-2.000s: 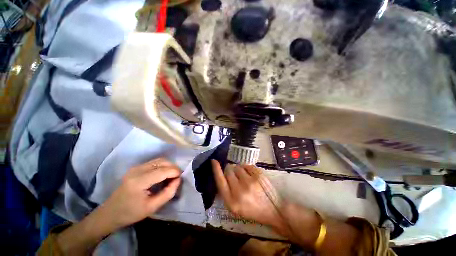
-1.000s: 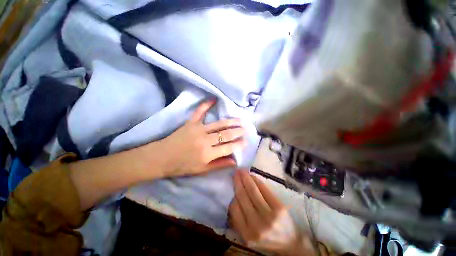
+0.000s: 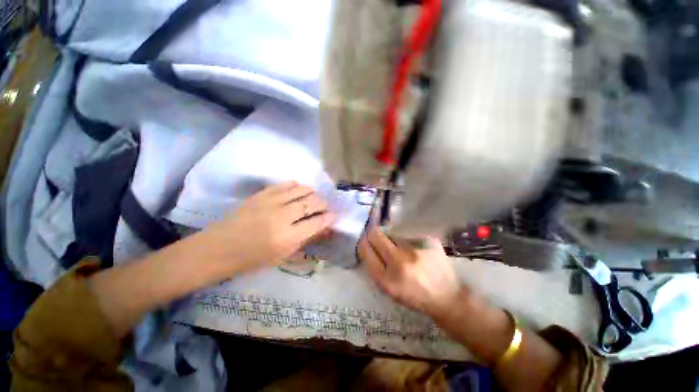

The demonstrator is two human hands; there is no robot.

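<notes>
The pale grey-blue cloth (image 3: 253, 145) with dark bands is heaped on the left and runs to the needle area (image 3: 375, 191) under the sewing machine head (image 3: 490, 115). My left hand (image 3: 283, 222) lies on the cloth edge just left of the needle area, fingers together and pointing right. My right hand (image 3: 410, 272) is at the right side of the cloth edge, fingertips against it below the machine head. Whether its fingers pinch the cloth is hard to see. The machine head is blurred and hides part of the work.
Shears with black handles (image 3: 625, 310) lie at the right beside a white piece (image 3: 678, 314). A phone (image 3: 475, 239) with a red dot is partly hidden behind the machine head. A measuring tape strip (image 3: 306, 312) runs along the table's front edge.
Since a second ago the view has shifted, and the tape strip and shears show more fully. The cloth's lower part no longer covers the table front. Both hands remain at the cloth edge.
</notes>
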